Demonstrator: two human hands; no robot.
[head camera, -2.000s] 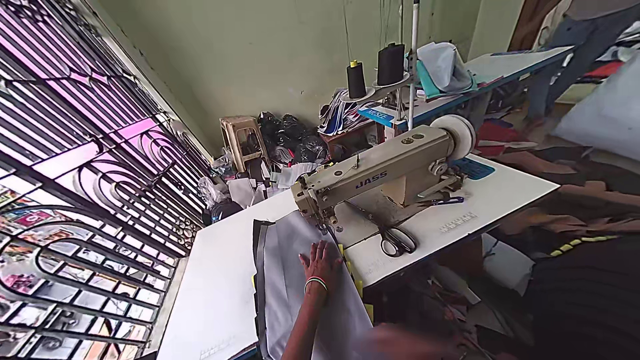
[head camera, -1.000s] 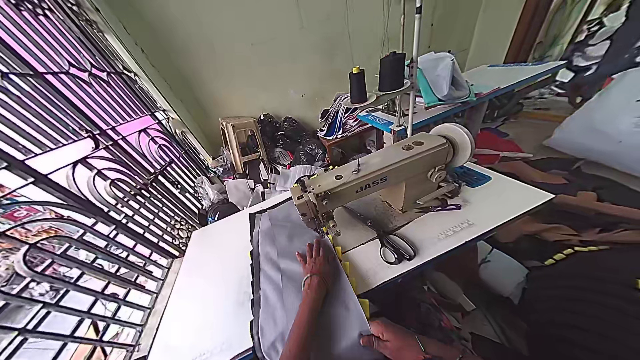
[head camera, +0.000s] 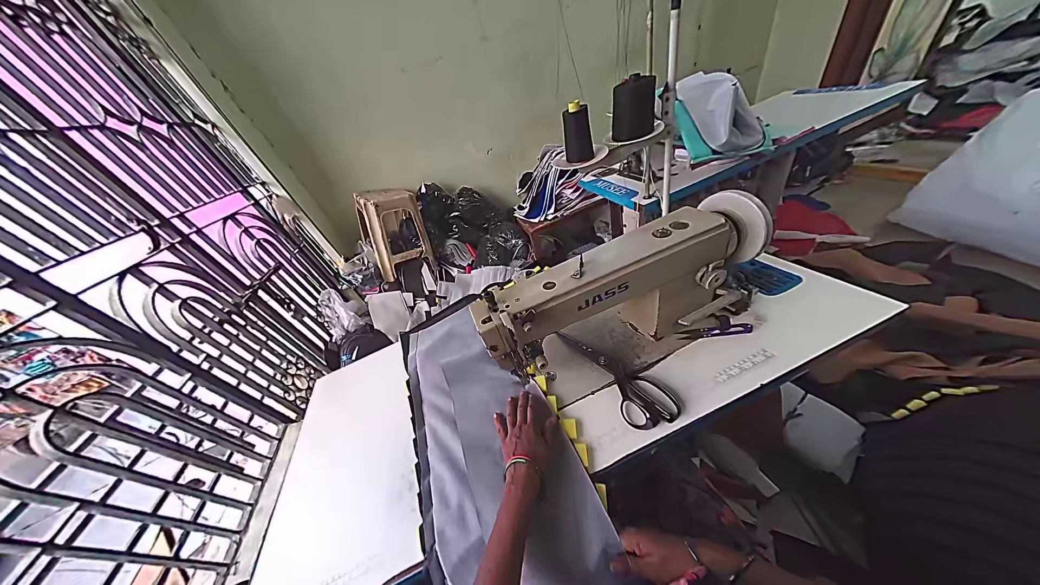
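Note:
A grey fabric panel (head camera: 463, 439) with yellow tabs along its right edge lies under the needle end of a beige sewing machine (head camera: 609, 272). My left hand (head camera: 526, 435) rests flat on the fabric, fingers spread, just below the presser foot. At the near right edge of the panel my right hand (head camera: 656, 556) pinches the fabric's border. Black-handled scissors (head camera: 650, 402) lie on the white machine table (head camera: 349, 463) to the right of the fabric, and a smaller purple-handled tool (head camera: 727, 330) is behind them. Black thread cones (head camera: 578, 134) stand above the machine.
A metal window grille (head camera: 162, 284) borders the table on the left. Behind the table are a plastic stool (head camera: 394, 231), black plastic bags (head camera: 475, 219) and a stack of folded fabric (head camera: 552, 185). A second table (head camera: 845, 106) stands at the back right. Dark cloth (head camera: 942, 463) fills the right side.
The fabric has moved farther past the needle end, with its far edge now showing behind the machine head. My right hand, blurred at first, has come to the fabric's near right edge.

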